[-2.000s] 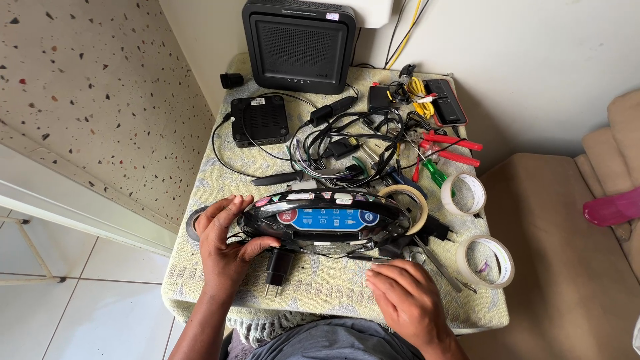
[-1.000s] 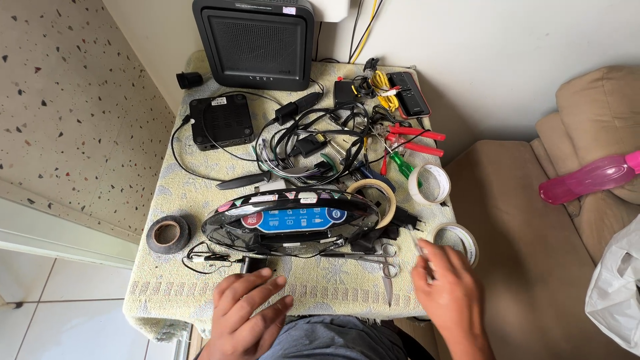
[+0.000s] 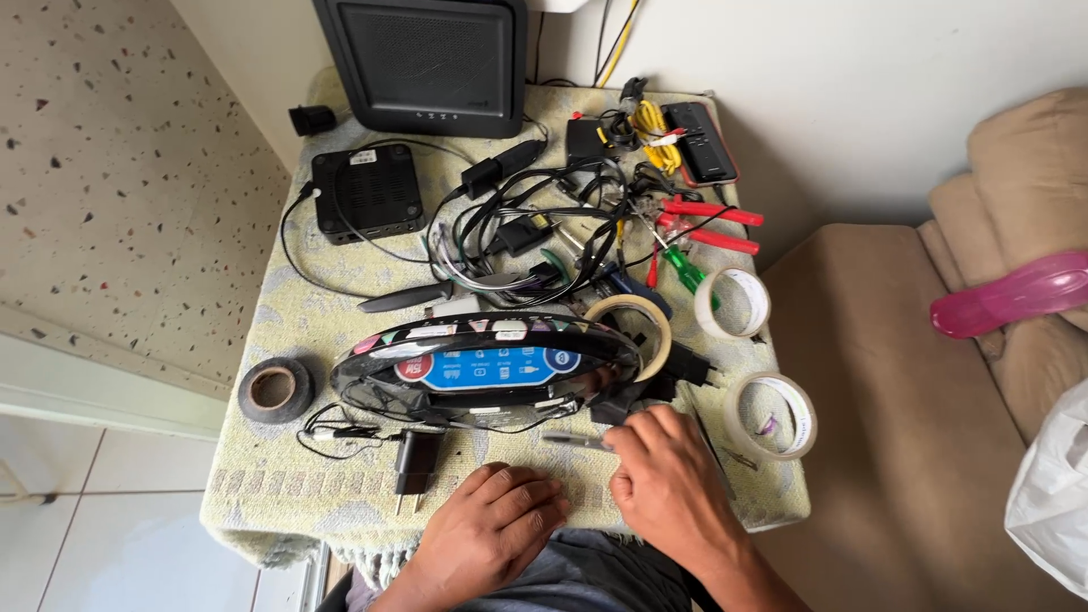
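Note:
My left hand (image 3: 495, 531) rests palm down at the front of the cloth-covered table, fingers loosely bent, with nothing seen in it. My right hand (image 3: 667, 480) is closed over what look like metal scissors (image 3: 578, 439), with a slim grey part pointing left from its fingers; the rest is hidden. Just beyond both hands, a black oval electronic device with a blue and red label (image 3: 501, 367) stands on its edge, a thin wire along its near side. A black plug adapter (image 3: 417, 461), prongs towards me, lies left of my left hand.
Black electrical tape (image 3: 275, 390) lies left; rolls of masking tape (image 3: 653, 319) and clear tape (image 3: 771, 416) lie right. Tangled cables (image 3: 544, 229), red-handled pliers (image 3: 710, 225), a green screwdriver (image 3: 684, 268) and a black box (image 3: 367, 191) are behind. A black router-like unit (image 3: 433, 64) stands at the back.
My left hand has left the oval device and now lies nearer the table's front edge. My right hand has moved onto the scissors, which lay uncovered beside it one second ago.

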